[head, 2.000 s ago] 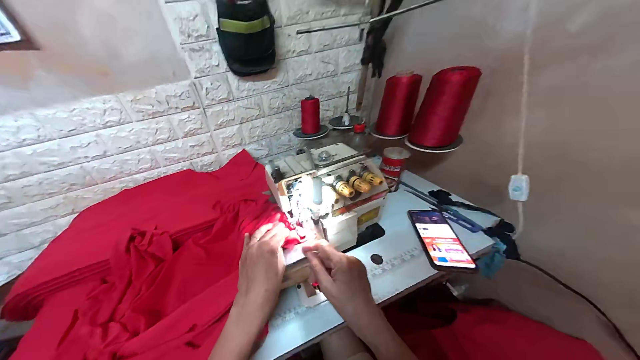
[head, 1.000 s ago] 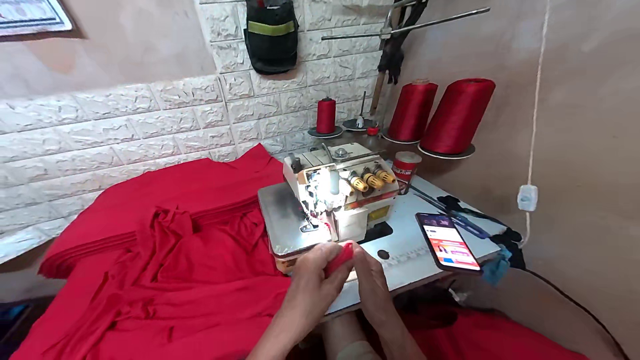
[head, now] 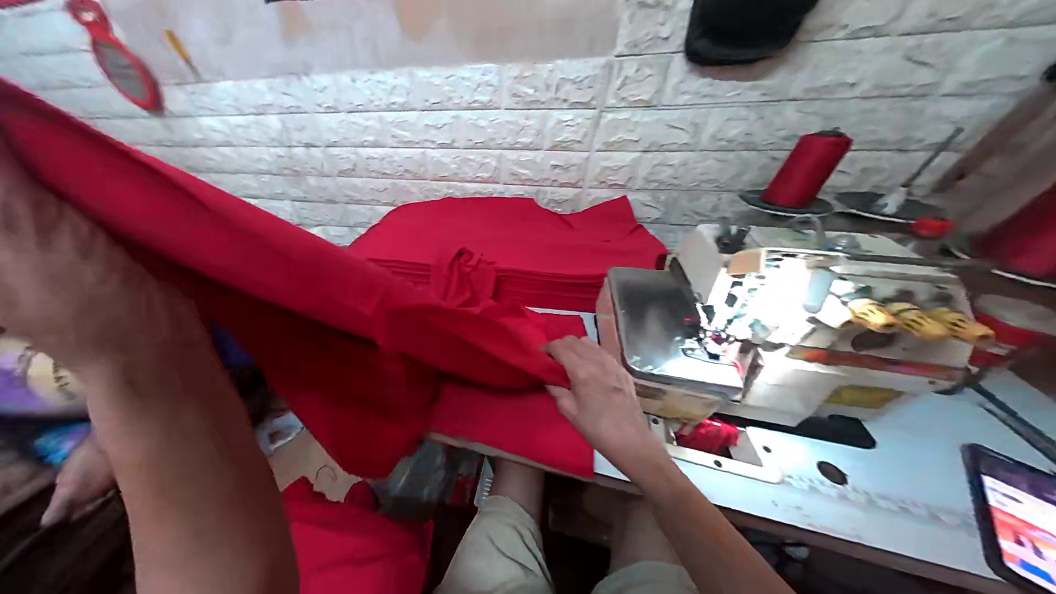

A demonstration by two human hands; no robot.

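Observation:
A length of red fabric [head: 330, 289] stretches across the view from the upper left edge to the table. My left hand [head: 74, 247], raised and blurred at the far left, is against the underside of the cloth; its fingers are cut off or hidden, so its grip cannot be told. With fingers curled on the other end of the cloth, my right hand [head: 598, 388] is just left of the overlock sewing machine [head: 825, 322]. The machine's lamp lights the needle area. Behind the held cloth lies a stack of folded red fabric [head: 511, 239].
A red thread cone [head: 807, 169] stands behind the machine. A smartphone [head: 1015, 516] lies at the table's right edge. Red cloth [head: 355, 536] hangs or lies below the table on the left. At the lower left shows another person's hand [head: 82, 478]. A red-framed mirror [head: 124, 70] hangs on the wall.
Both hands have left the front of the machine. My left hand has risen to the far left, and red fabric is now lifted and stretched between the hands. The view has swung left.

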